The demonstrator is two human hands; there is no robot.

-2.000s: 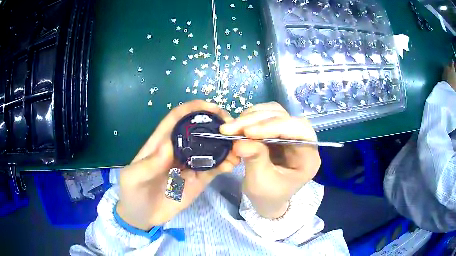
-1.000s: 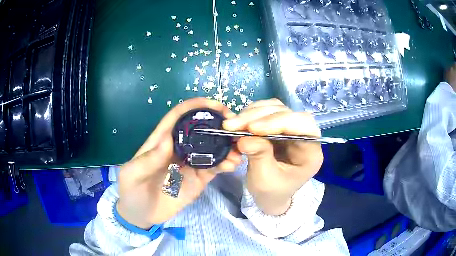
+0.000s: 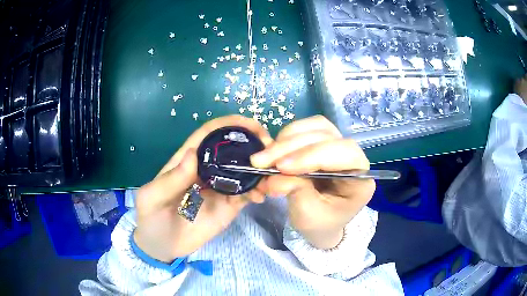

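My left hand (image 3: 173, 202) holds the round black housing (image 3: 240, 155) by its rim, open side up. A silvery rectangular component (image 3: 225, 185) sits at the housing's near rim, and a small silvery metal component (image 3: 236, 137) at the far rim. A red wire runs inside. A small circuit board (image 3: 190, 203) hangs outside the housing over my left palm. My right hand (image 3: 318, 179) grips the tweezers (image 3: 335, 173); their tips are inside the housing at its left side. Whether the tips pinch anything cannot be told.
Many small white pieces (image 3: 260, 92) lie loose on the green mat (image 3: 138, 104). Black blister trays (image 3: 86, 92) stand at left, a clear blister tray (image 3: 399, 75) with parts at right. A blue bin (image 3: 63, 231) is below. A neighbouring person's sleeve (image 3: 508, 150) shows at right.
The tweezer tips have moved down and left inside the housing. The tweezers have turned in my fingers. The housing is slightly tilted, and the circuit board has shifted left and up.
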